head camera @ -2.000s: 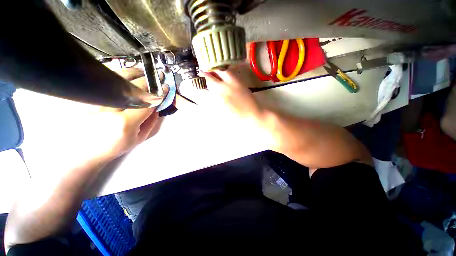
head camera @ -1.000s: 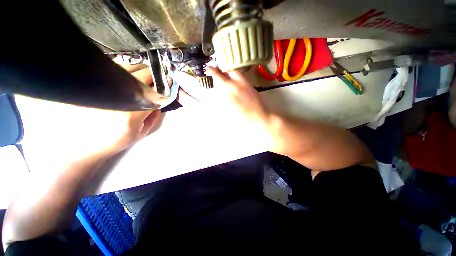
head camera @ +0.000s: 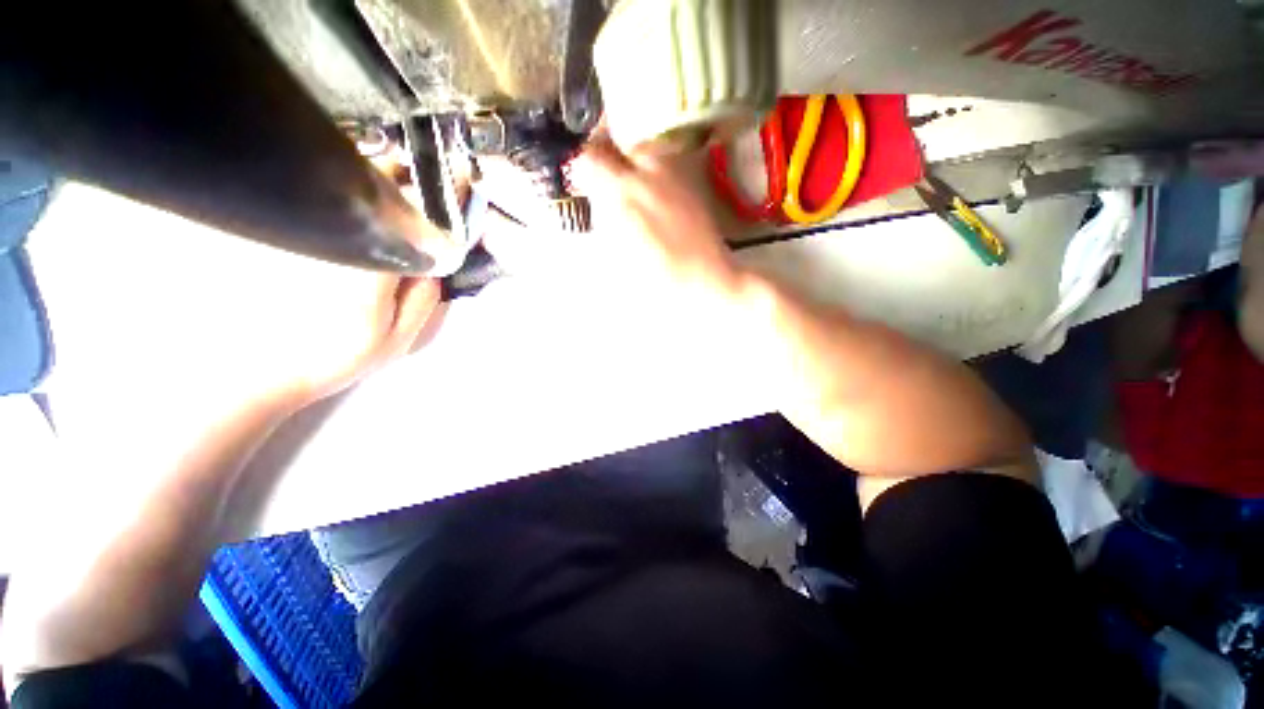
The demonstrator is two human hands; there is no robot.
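A small dark fabric piece [head camera: 473, 273] shows near the presser foot area of the sewing machine [head camera: 887, 49]. My left hand [head camera: 367, 326] is at the piece's left side, its fingers touching it and partly hidden behind a big dark blurred shape [head camera: 208, 153]; the hand is overexposed. My right hand [head camera: 652, 208] is right of the needle area, its fingertips beside a small ribbed knob [head camera: 571, 213] and partly hidden behind the large cream knob [head camera: 707, 63]. I cannot tell whether it holds anything.
Scissors with red and yellow handles [head camera: 793, 159] lie on a red cloth [head camera: 887, 146]. Green-yellow handled pliers [head camera: 970, 229] lie right of them. A white rag [head camera: 1088, 277] hangs at the white table's [head camera: 887, 291] right edge. A blue crate [head camera: 284, 616] is below. A person in red [head camera: 1199, 402] is at right.
The machine parts have shifted in view, with the cream knob now higher and further right. Less of the fabric piece's pale blue edge shows. Both hands stay near the needle area.
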